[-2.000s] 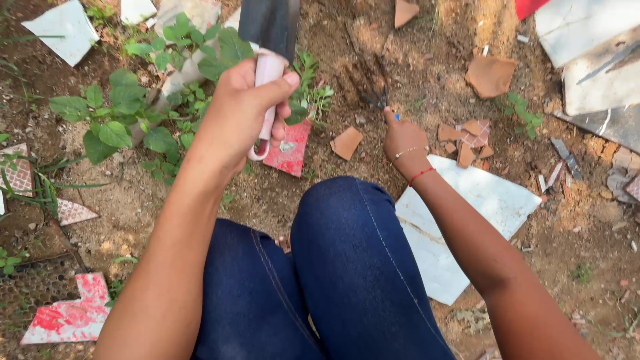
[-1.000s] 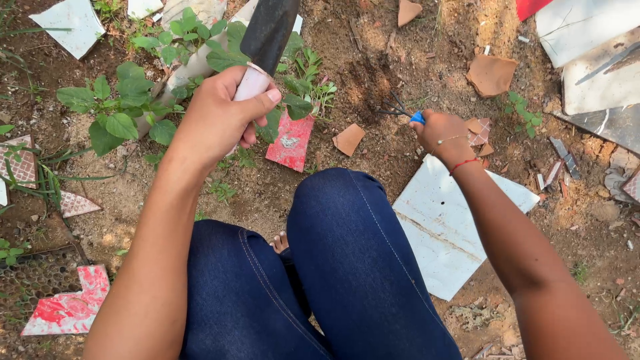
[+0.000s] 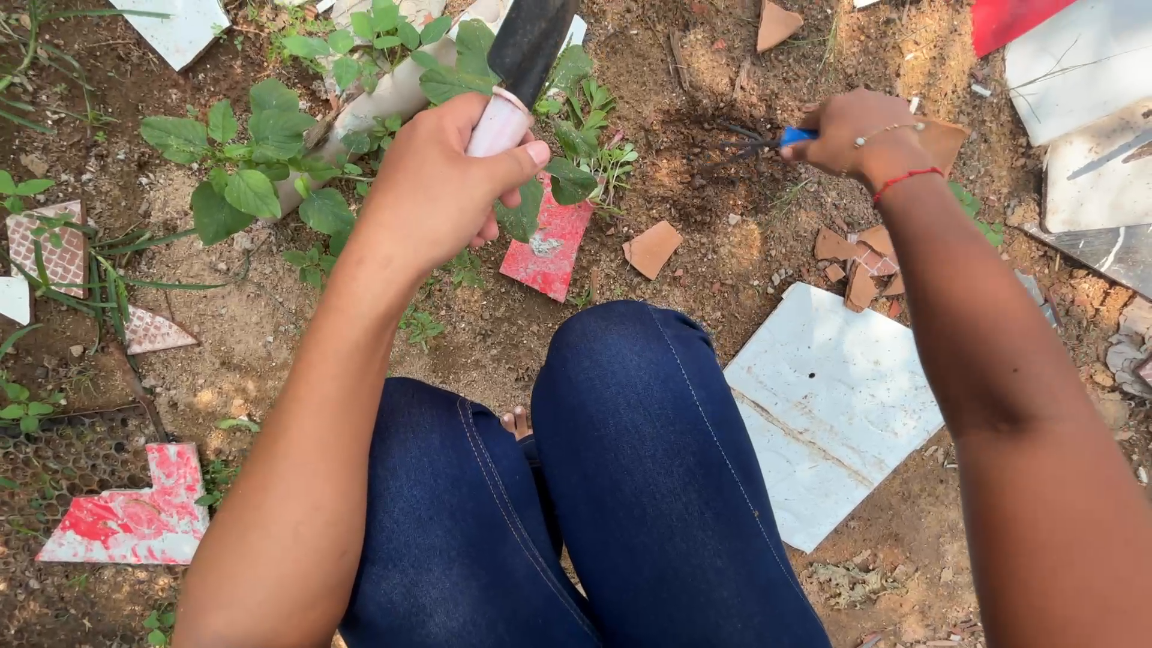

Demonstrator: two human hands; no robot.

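Observation:
My left hand (image 3: 459,171) is closed round the pale pink handle of a garden trowel (image 3: 531,45), its dark metal blade pointing up and away from me over green leafy plants (image 3: 270,144). On the right, my right hand (image 3: 855,130) grips a small hand rake with a blue-collared handle (image 3: 797,136). Its dark tines point left and touch or hover over a patch of loosened brown soil (image 3: 711,162); which of the two is hard to tell. Most of the rake's handle is hidden in my fist.
A red-painted tile piece (image 3: 553,238) and a terracotta shard (image 3: 652,249) lie before my knees. A white tile (image 3: 832,405) lies beside my right knee, with broken shards (image 3: 864,261) beyond it. More white slabs (image 3: 1084,72) are at the upper right, a plastic grid (image 3: 72,459) at lower left.
My right hand has moved to the right with the hand rake, whose tines now point left. My left hand still holds the trowel up, its blade tilted a little further right than at first.

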